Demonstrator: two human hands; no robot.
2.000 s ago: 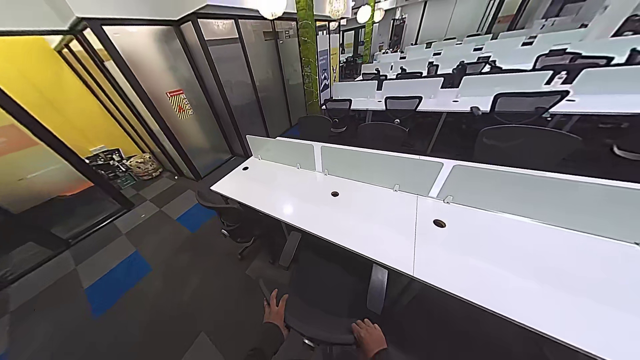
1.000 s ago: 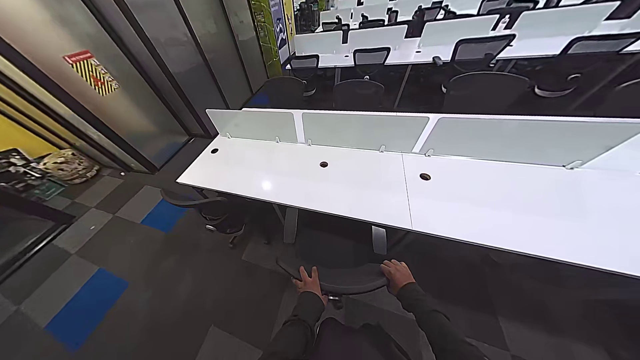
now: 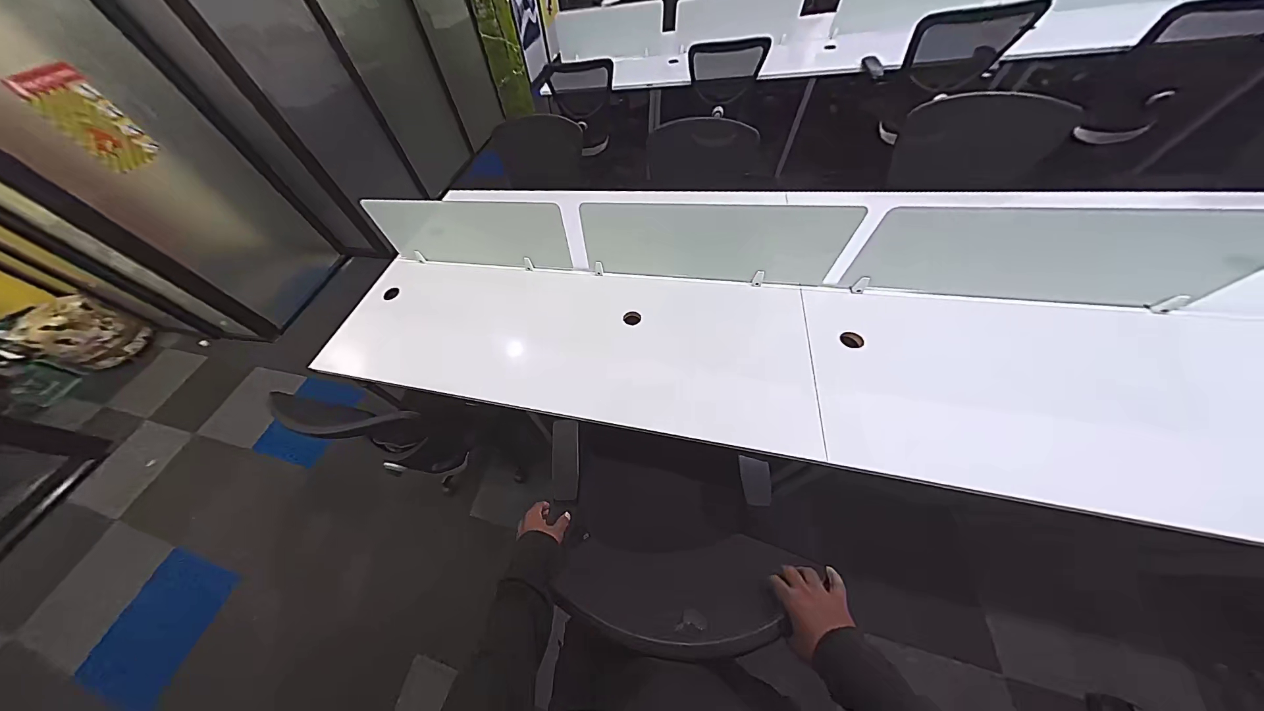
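A dark office chair stands in front of me with its backrest towards me, its front part near the desk edge. My left hand rests at the chair's left side, the fingers curled on its dark edge. My right hand grips the right edge of the backrest, fingers over the top. Beyond the chair runs a long white desk with round cable holes, one of them a cable grommet hole near the middle. Dark sleeves cover both forearms. The lower part of the chair is hidden.
Another dark chair stands at the desk's left end. Frosted divider panels line the desk's back edge. More chairs, one a mesh-backed chair, stand beyond. Glass partitions rise at left, over grey and blue carpet tiles.
The view has tilted and shifted. The chair's backrest appears turned compared with one second ago, and both hands remain at its sides.
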